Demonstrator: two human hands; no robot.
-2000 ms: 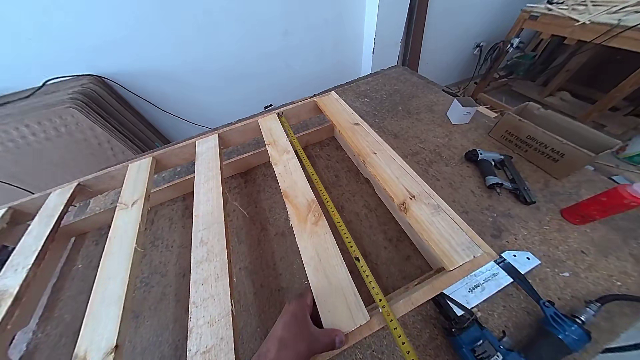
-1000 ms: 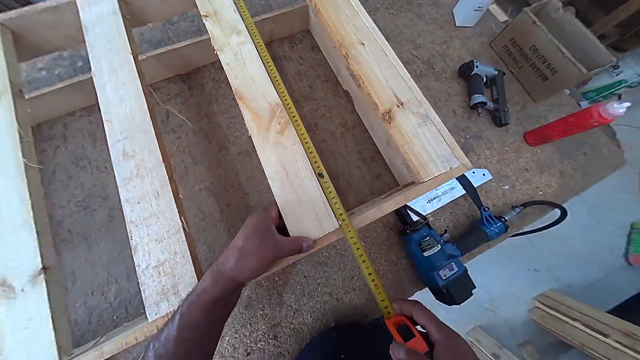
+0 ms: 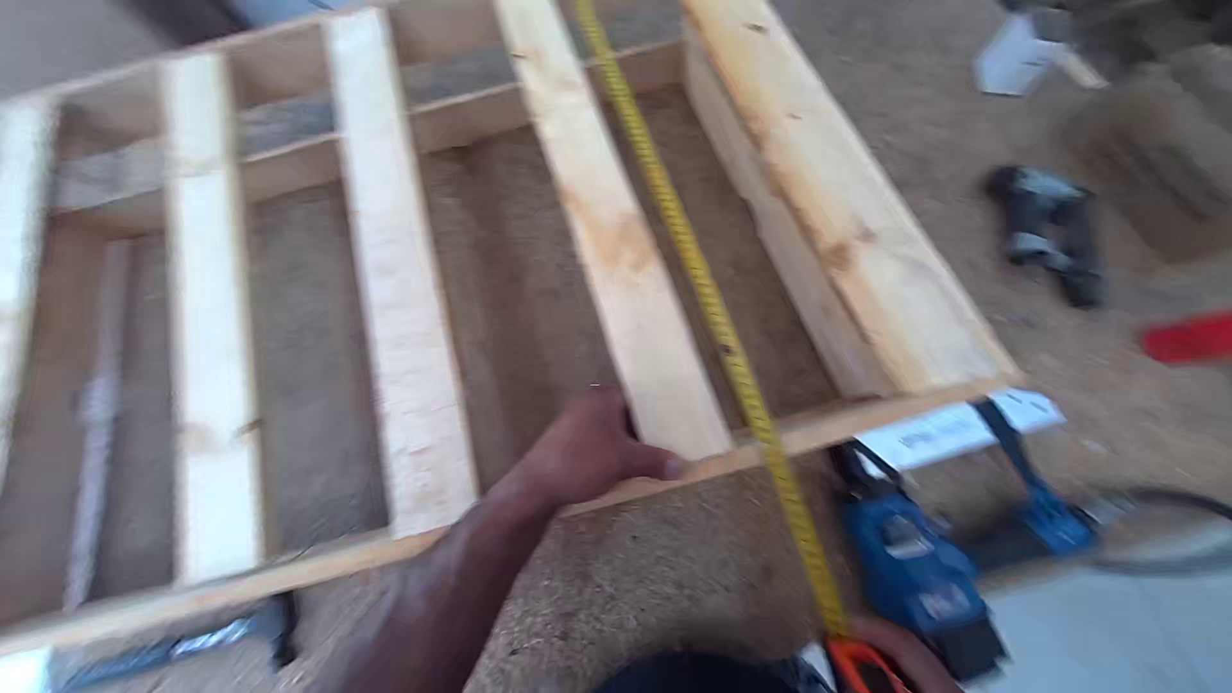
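A wooden slatted frame (image 3: pixel 857 419) lies on a particle-board surface. My left hand (image 3: pixel 602 452) grips the near end of the second slat from the right (image 3: pixel 626 250), its thumb at the frame's near rail. My right hand (image 3: pixel 905 654), partly cut off by the bottom edge, holds an orange tape measure (image 3: pixel 861 669). The yellow blade (image 3: pixel 717 318) is drawn out between that slat and the wide board at the right end (image 3: pixel 847 231), crosses the near rail and runs on past the top of the view.
A blue nail gun (image 3: pixel 914 568) with a hose lies right of the near rail, beside a white metal plate (image 3: pixel 962 428). Farther right are a smaller black and grey nail gun (image 3: pixel 1044 231), a red bottle (image 3: pixel 1189 339) and a blurred cardboard box (image 3: pixel 1145 144). A hammer (image 3: pixel 183 645) lies at lower left.
The view has tilted down and shifted left since the first frame. My right hand with the orange tape case, unseen two seconds ago, is in view. My left hand stays at the slat's near end.
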